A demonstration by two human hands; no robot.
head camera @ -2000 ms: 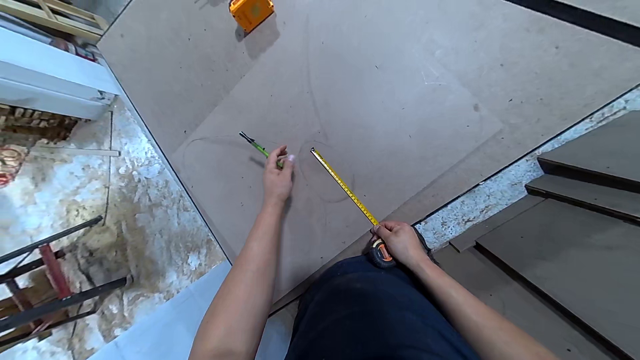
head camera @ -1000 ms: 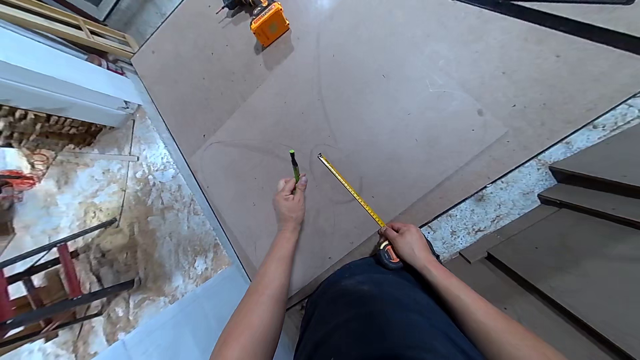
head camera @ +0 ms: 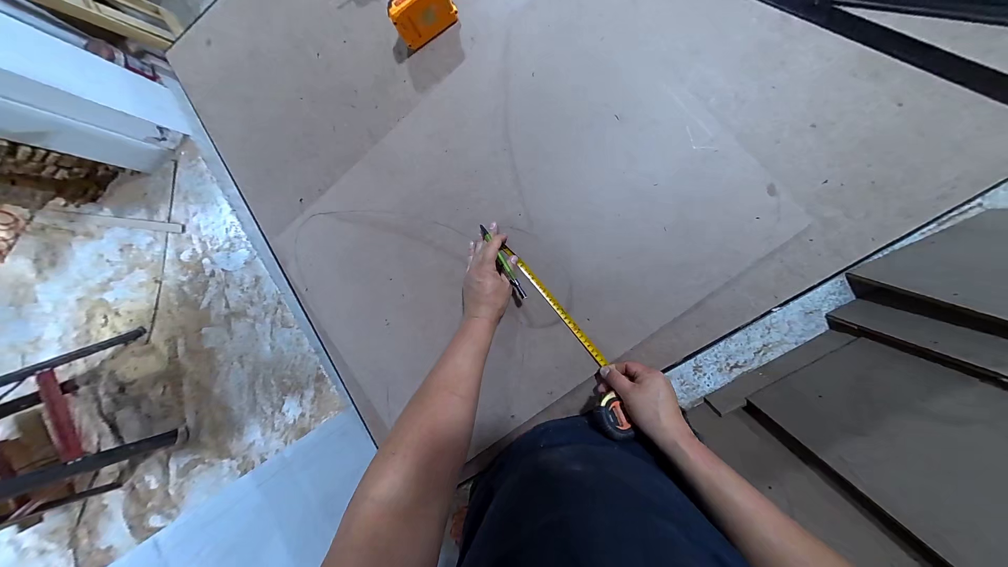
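Observation:
My left hand (head camera: 487, 279) is low over the grey board (head camera: 630, 213), with a slim green and black pen or pencil (head camera: 504, 264) held in its fingers, dark tip pointing up and left. A yellow tape measure blade (head camera: 559, 311) runs diagonally across the board from beside my left fingertips, which hide its far end, down to my right hand (head camera: 642, 398). That hand pinches the blade near the board's lower edge, above the black and orange tape case (head camera: 614, 416). Faint curved pencil lines mark the board around my left hand.
An orange tool battery or case (head camera: 423, 20) stands at the top of the board. Stacked grey boards or steps (head camera: 890, 425) lie to the right, past a rough speckled strip. Dark and red metal bars (head camera: 59, 413) and a stained floor (head camera: 260, 315) are at the left, below the board's edge.
My left hand has moved right to the far end of the tape blade, and the pen has turned in its fingers. My right hand still holds the blade by the case.

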